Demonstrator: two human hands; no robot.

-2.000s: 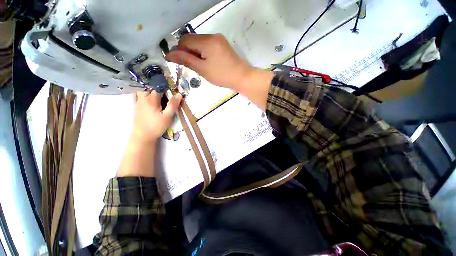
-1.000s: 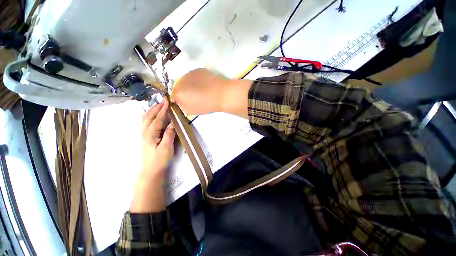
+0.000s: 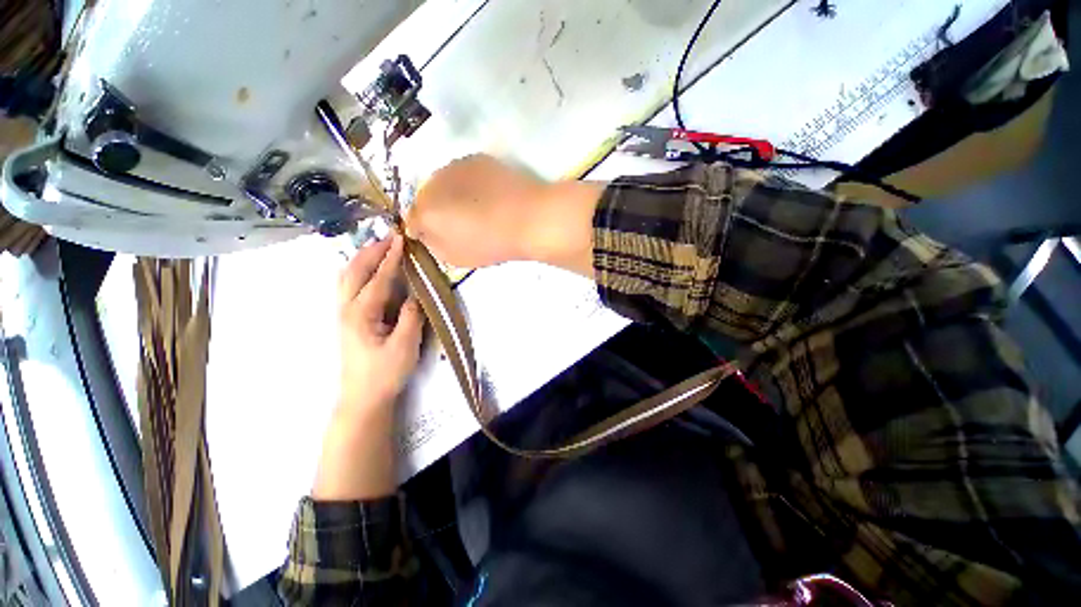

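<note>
A long brown strap strip with a white line (image 3: 455, 336) runs from the needle area down over the table edge and across the dark apron. My left hand (image 3: 382, 308) is at its upper end, fingertips against the strip beside the presser foot. My right hand (image 3: 480, 213) is curled close on the other side, its fingertips on the strip. The foot and needle are small and partly hidden by the fingers. The sewing machine head (image 3: 237, 95) stands above the hands.
A bundle of brown strips (image 3: 178, 415) hangs at the left of the table. Red-handled snips (image 3: 723, 147) lie beyond the right sleeve, with a black cable (image 3: 679, 71) beside them. A metal attachment (image 3: 391, 101) stands on the bed. A ruler scale is printed farther right.
My right hand has come down from the machine head to the strip. My left fingers have closed in near the foot. The hanging strip has lifted and twisted slightly. The view has shifted.
</note>
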